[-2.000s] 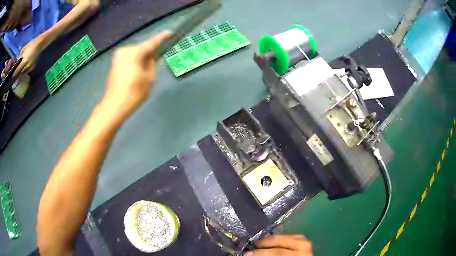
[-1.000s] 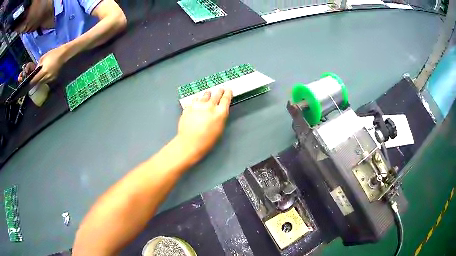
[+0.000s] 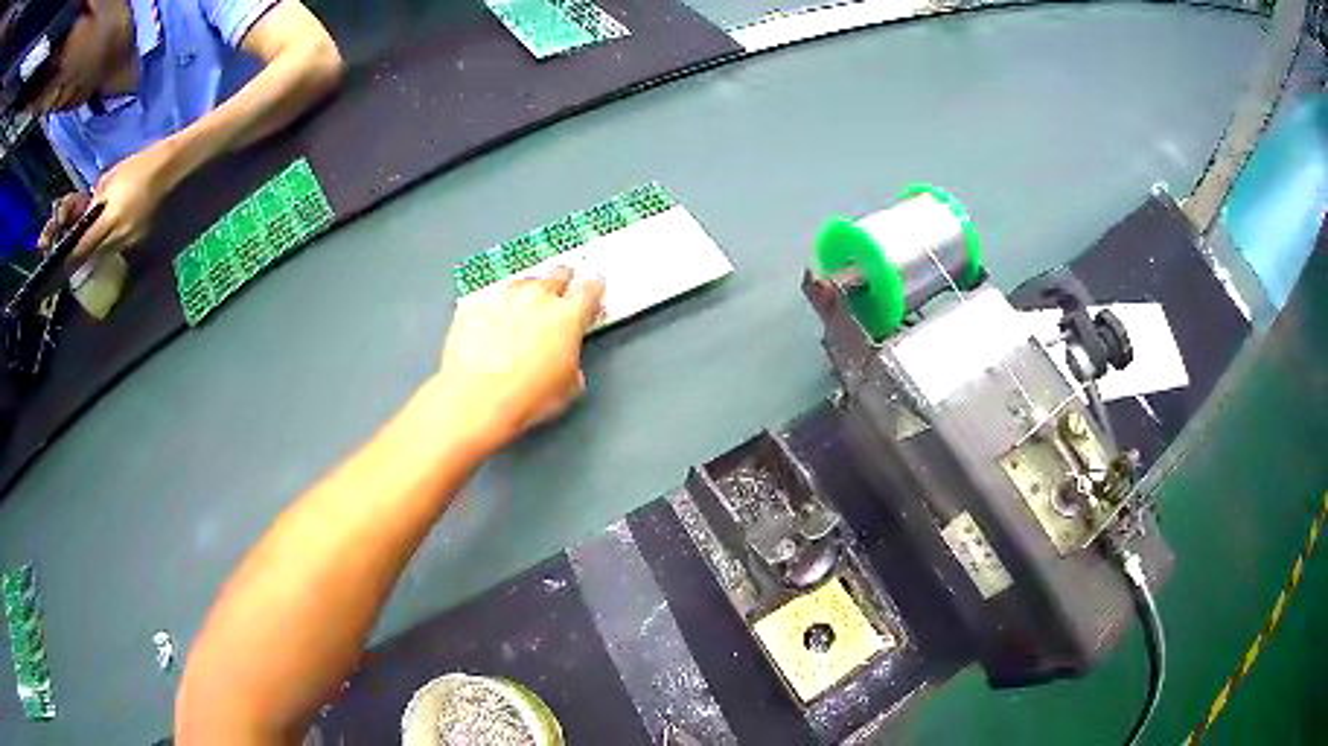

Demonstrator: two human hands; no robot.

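Observation:
A PCB panel (image 3: pixel 663 260) lies on the grey-green surface ahead, with green printed rows along its far side and a broad whitish area on its near side. My left hand (image 3: pixel 524 338) reaches in from the lower left, its fingertips on the whitish area and the palm over the near edge. The thumb is mostly hidden. My right hand is out of the picture.
The feeder (image 3: pixel 990 496) with its green spool (image 3: pixel 906 260) stands right. The iron stand (image 3: pixel 765 503), sponge (image 3: pixel 824 638) and dross cup (image 3: pixel 478 714) are near. Other boards lie left (image 3: pixel 257 242) and far (image 3: pixel 556 21). A person (image 3: pixel 160 88) works opposite.
My left hand has brought the raised panel down onto the surface. In the last second it shifted left, and the green edge beneath went out of sight. My right hand left the picture.

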